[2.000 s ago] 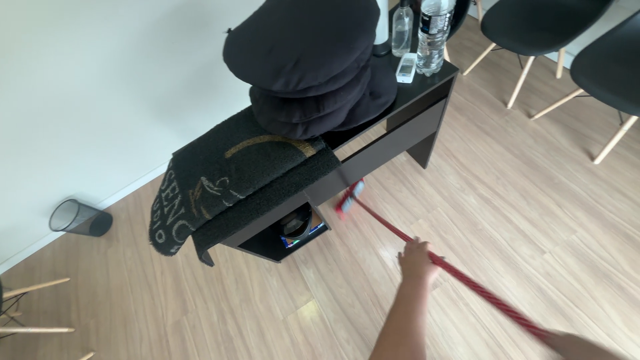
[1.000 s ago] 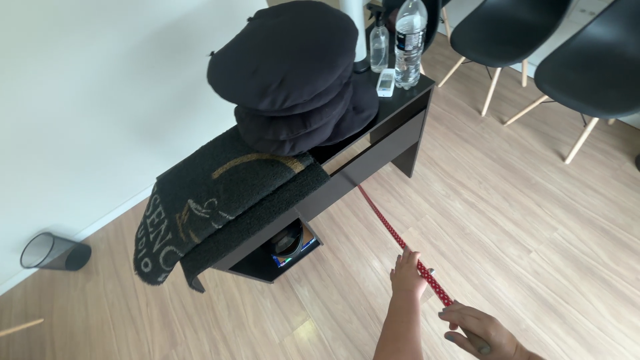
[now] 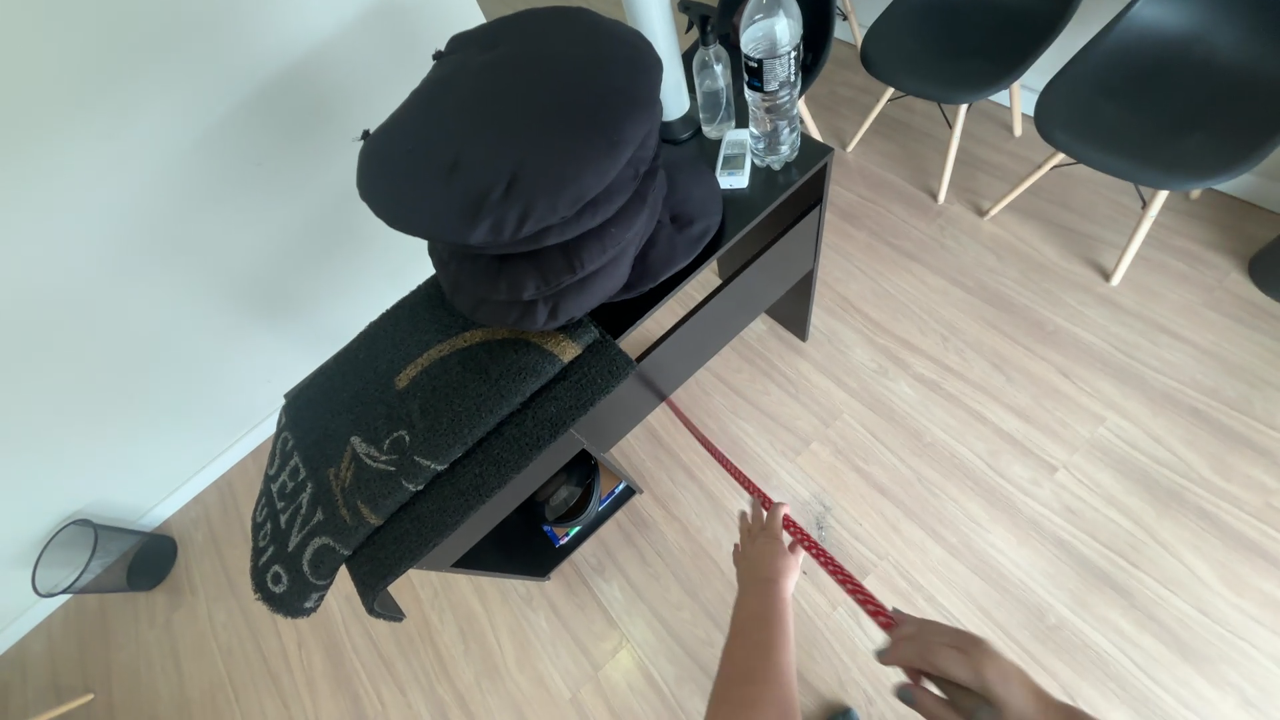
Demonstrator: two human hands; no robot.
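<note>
A long red patterned pole (image 3: 835, 573) slants from the lower right up to the black desk (image 3: 740, 300), and its far end is hidden under the desk. Around the pole's middle is my left hand (image 3: 768, 548). Nearer the lower right, my right hand (image 3: 955, 660) grips the same pole close to its near end. On the desk lie a folded dark mat (image 3: 450, 420) with lettering and a stack of black cushions (image 3: 520, 150). Some dark debris (image 3: 820, 515) shows on the wood-look floor beside the pole.
A clear plastic bottle (image 3: 772, 90), a spray bottle (image 3: 713, 85) and a white remote control (image 3: 734, 160) stand or lie at the desk's far end. Black chairs (image 3: 1160, 110) with wooden legs are at the upper right. A mesh wastebasket (image 3: 110, 558) is by the wall at left.
The pole's head, seen beside the desk two seconds ago, is now hidden under it. My right hand, blurred at the frame's lower right edge then, is now plainly in view on the pole.
</note>
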